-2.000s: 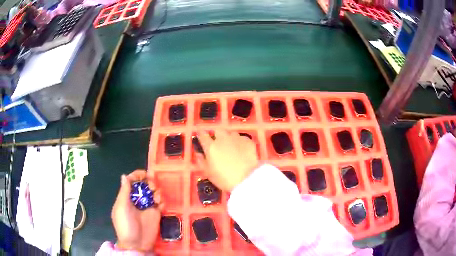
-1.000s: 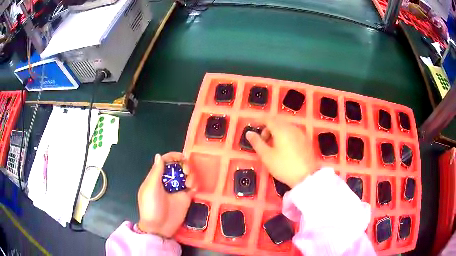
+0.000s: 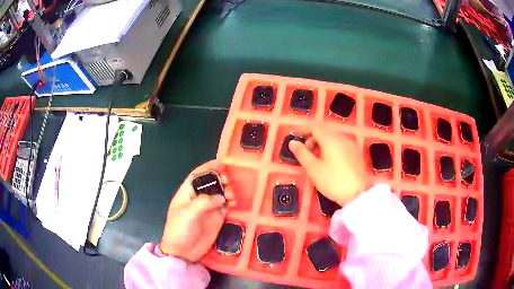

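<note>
My left hand [image 3: 194, 220] holds a smartwatch [image 3: 207, 184] over the left edge of the foam tray; its dark screen shows a pale bar, and my thumb touches its lower edge. My right hand [image 3: 332, 163] has thumb and finger on another strapless watch [image 3: 291, 148] in a second-row pocket of the orange-red foam tray [image 3: 360, 89]. A watch lying face down [image 3: 285, 199] shows its round sensor one row below. The pocket left of it is empty. Other pockets hold dark watches; my right hand and sleeve hide some pockets.
A grey instrument box [image 3: 127, 51] and a blue-and-white box [image 3: 59, 78] stand at upper left. Papers [image 3: 70, 175], green dot stickers [image 3: 119, 141], a tape-like ring [image 3: 119, 202] and a calculator-like keypad [image 3: 23, 169] lie at left. A metal post [image 3: 501, 132] stands at right.
The view has turned left, so the tray sits farther right. The watch in my left hand has changed from a blue dial to a dark screen with a pale bar. My left thumb has moved onto it.
</note>
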